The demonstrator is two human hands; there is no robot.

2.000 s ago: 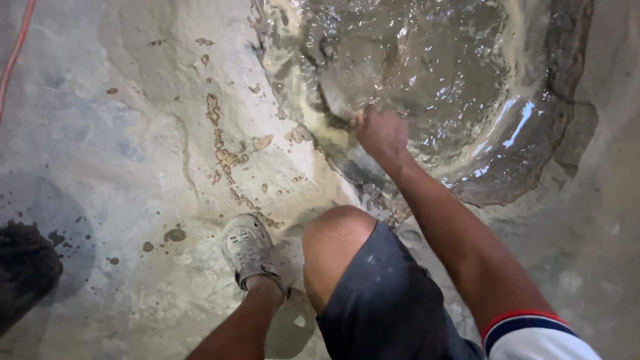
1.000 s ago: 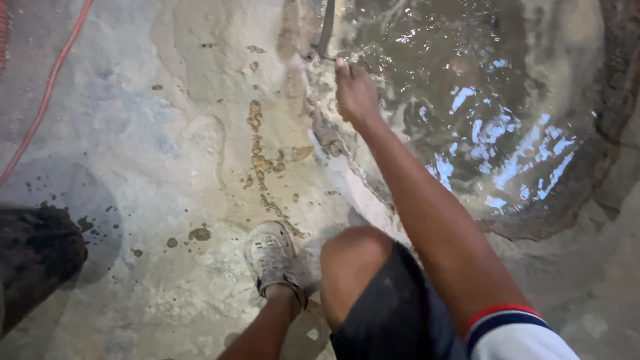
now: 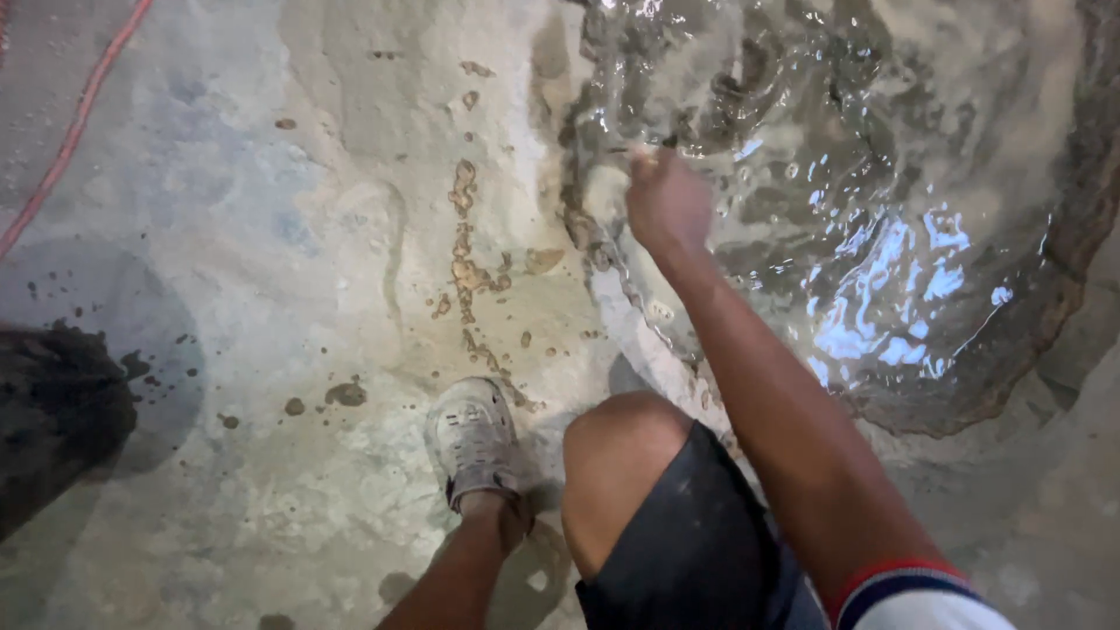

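My right hand (image 3: 669, 201) is a fist over the left part of a pool of murky grey water (image 3: 770, 236). It grips the handle of a tool (image 3: 645, 155), of which only a small pale end shows by the fingers; the blade is not clear in the splashing, blurred water. Ripples and bright reflections cover the water's surface. A rough, crusted rim (image 3: 949, 424) bounds the pool. My left hand is out of view.
My shoe (image 3: 472, 437) stands on the stained, pale floor (image 3: 262, 289), left of my bent knee (image 3: 617, 455). Brown clumps (image 3: 468, 271) lie between shoe and pool. A red hose or cord (image 3: 74, 131) runs at upper left, above a dark, wet object (image 3: 57, 420).
The flat blade seen at my right hand in both earlier frames no longer shows clearly. Since a second ago the hand has moved down and right relative to the pool's left edge.
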